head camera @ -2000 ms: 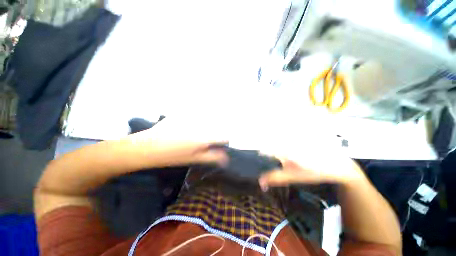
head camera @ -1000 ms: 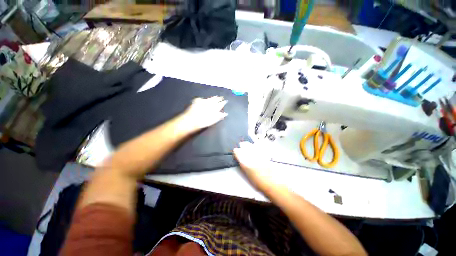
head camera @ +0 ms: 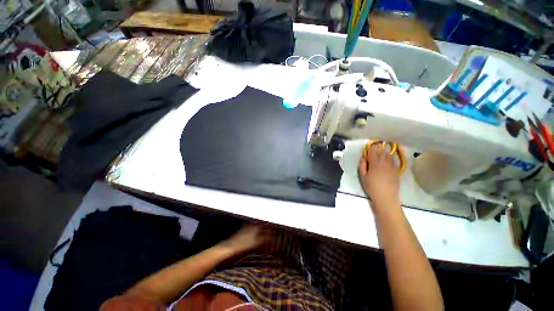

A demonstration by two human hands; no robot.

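A large black cloth panel (head camera: 249,143) lies flat on the white table, curved at its left end, its right edge by the needle area of the white sewing machine (head camera: 413,118). A small dark strip (head camera: 313,182) lies on the panel near its lower right; it is hard to see against the cloth. My right hand (head camera: 381,173) is on the orange-handled scissors (head camera: 401,159) on the machine bed, covering part of the loops; its grip is unclear. My left hand (head camera: 250,238) is low by my lap at the table's front edge, blurred, its fingers unclear.
Dark cloth (head camera: 115,121) hangs over the table's left side. A dark cloth heap (head camera: 121,255) lies at lower left. A black bundle (head camera: 252,36) is behind the table. Blue pegs (head camera: 477,100) and a red-handled tool (head camera: 539,141) are on the machine top.
Both hands have left the panel. My right hand moved right onto the scissors; my left hand moved down to my lap. The panel now lies flat, apart from the dark cloth at left.
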